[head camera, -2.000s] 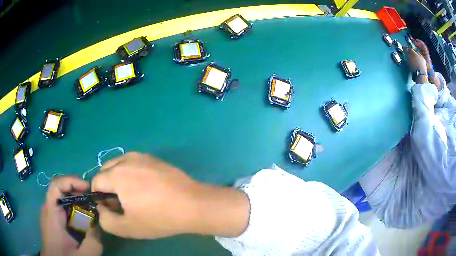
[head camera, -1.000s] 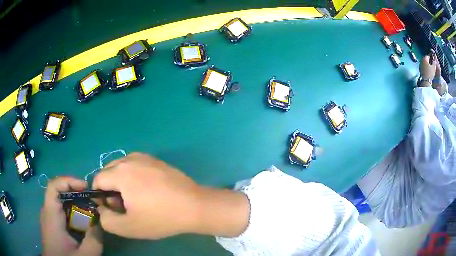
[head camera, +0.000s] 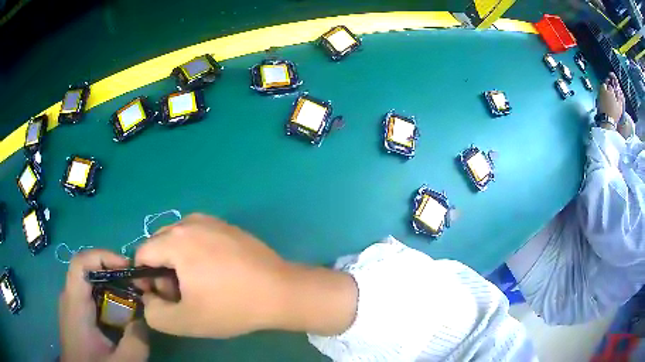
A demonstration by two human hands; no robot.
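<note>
My left hand is at the lower left, partly cut off by the bottom edge. It holds a black open housing with a grey square module edged in yellow-orange. My right hand reaches in from the right and grips black tweezers with pale lettering, lying across the top of the unit. The tweezer tips and the exact contact are hidden by the fingers. Pale blue-white thread loops lie on the mat just behind the hands.
Several similar black units with pale squares, such as one in the middle, lie on the green mat. Yellow tape crosses the back. A red bin stands at the far right. Another person in a striped smock is at the right.
The view has shifted slightly, so the units sit a little further right. My hands keep nearly the same pose. The other person's hands have moved and come closer together.
</note>
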